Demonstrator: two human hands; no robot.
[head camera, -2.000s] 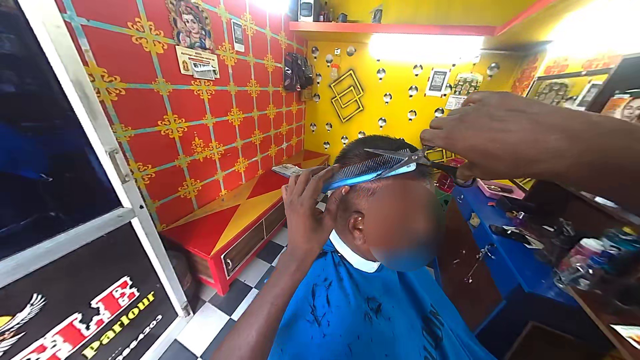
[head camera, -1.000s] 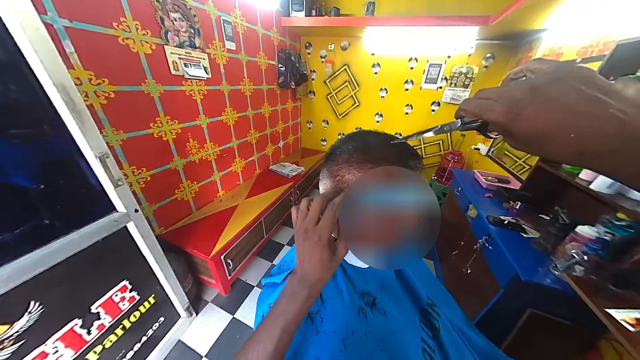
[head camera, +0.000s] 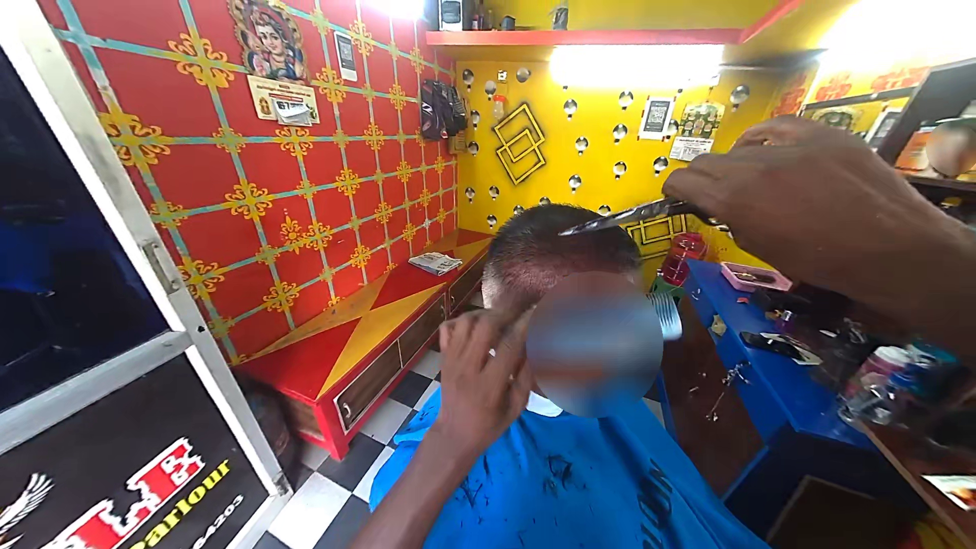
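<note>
My right hand (head camera: 808, 198) grips a pair of scissors (head camera: 621, 217), whose blades lie together and point left over the top of a seated person's short dark hair (head camera: 549, 236). My left hand (head camera: 488, 366) is at the side of that person's head, around a comb that is mostly hidden. The comb's blue toothed end (head camera: 667, 315) sticks out on the far side of the blurred face. A blue barber's cape (head camera: 557, 480) with dark hair clippings on it covers the person's body, with a white strip (head camera: 543, 404) at the neck.
A blue counter (head camera: 785, 389) at the right bears a pink tray (head camera: 755, 277), bottles (head camera: 888, 366) and small tools. Along the red wall runs a red and yellow bench (head camera: 358, 328) with a newspaper (head camera: 435, 263). A glass door (head camera: 171, 305) stands at the left, above a checkered floor (head camera: 358, 465).
Two seconds ago the comb and scissors were together at the hair above the forehead. The comb has since come down in front of the face, and the scissors have moved apart from it.
</note>
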